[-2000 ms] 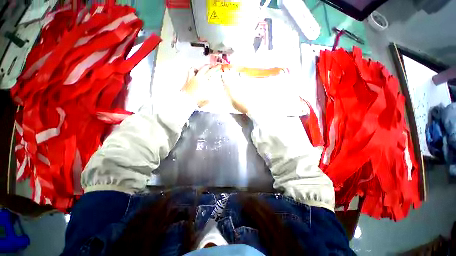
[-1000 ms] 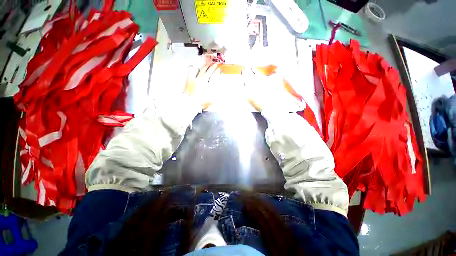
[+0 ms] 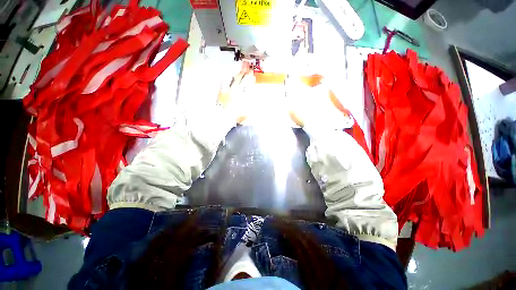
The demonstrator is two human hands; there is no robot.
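A red strip (image 3: 270,78), orange under the lamp, lies across the glaring white sewing plate (image 3: 195,73). Its left end is at the presser foot (image 3: 249,60) below the white machine head (image 3: 226,25). My left hand (image 3: 236,93) is at the strip's left part, fingertips close beside the presser foot. My right hand (image 3: 305,102) is farther right, below the strip's right part. Both hands are washed out by glare, so finger contact and grip cannot be made out. A strip also runs past the right hand toward the right pile.
A tangled pile of red and pale strips (image 3: 85,113) lies left, and a mostly red hanging pile (image 3: 424,141) lies right. A grey metal sheet (image 3: 254,170) is between my forearms. Dark snips (image 3: 404,37) and a white ring (image 3: 435,20) are at upper right.
Since two seconds ago, my right hand has moved right, away from my left hand, and more of the strip shows between them. In the last second the hands have barely moved; the view has shifted slightly.
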